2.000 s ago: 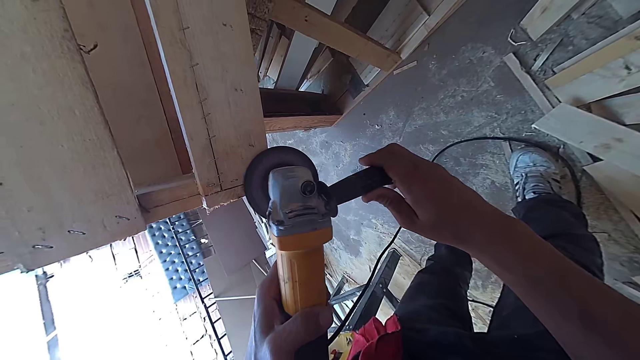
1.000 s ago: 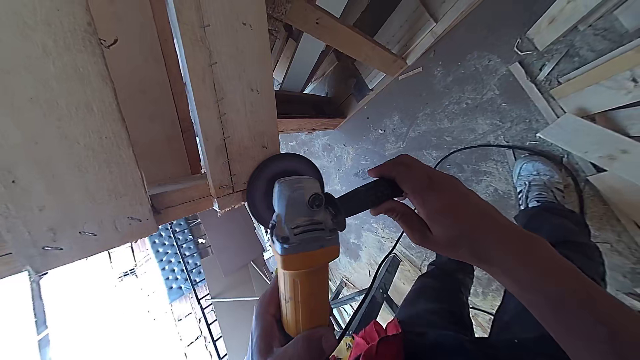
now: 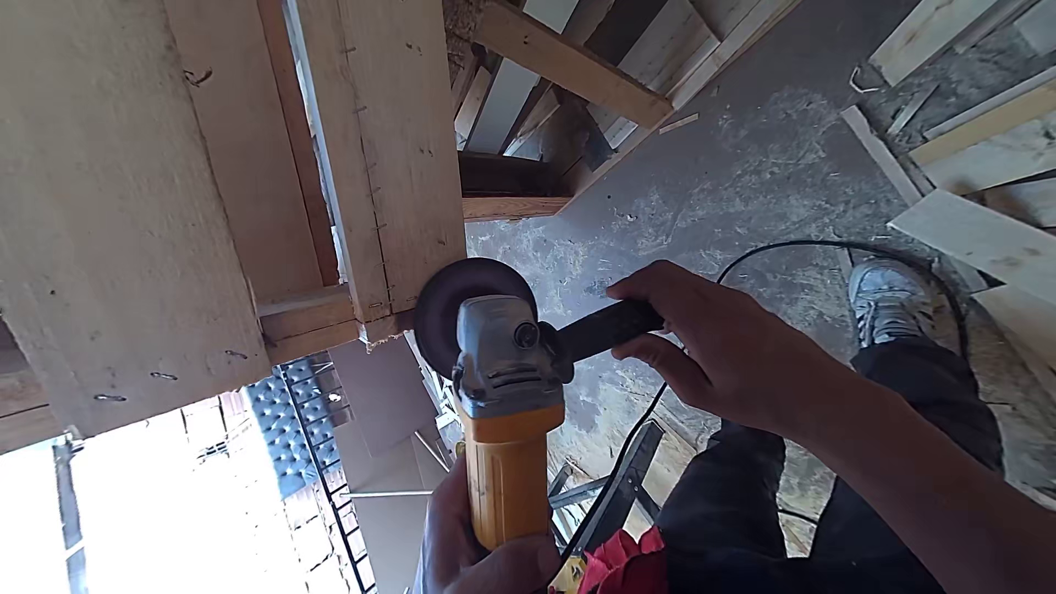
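Note:
An angle grinder with a yellow body [image 3: 507, 470] and grey metal head is held upright in the middle of the view. My left hand [image 3: 491, 540] wraps the lower part of its body. My right hand [image 3: 701, 342] grips the black side handle [image 3: 610, 328]. The dark round disc [image 3: 469, 309] lies against or very near the right edge of a wooden frame's end [image 3: 404, 318]; whether they touch I cannot tell. A row of staples runs down the frame's boards [image 3: 412, 148]. Bent staples also show in the wide board [image 3: 115, 214] at left.
A black power cord [image 3: 813, 243] loops over the dusty floor [image 3: 610, 239], around my shoe [image 3: 889, 297]. Loose planks [image 3: 990, 239] lie at right. A wooden frame with slats [image 3: 577, 62] stands at the top. Below left are a blue tufted panel [image 3: 289, 421] and a black metal rail [image 3: 318, 470].
Between two seconds and one second ago, the grinder and both hands shifted slightly in the view along with the boards. The grip of both hands looks the same throughout.

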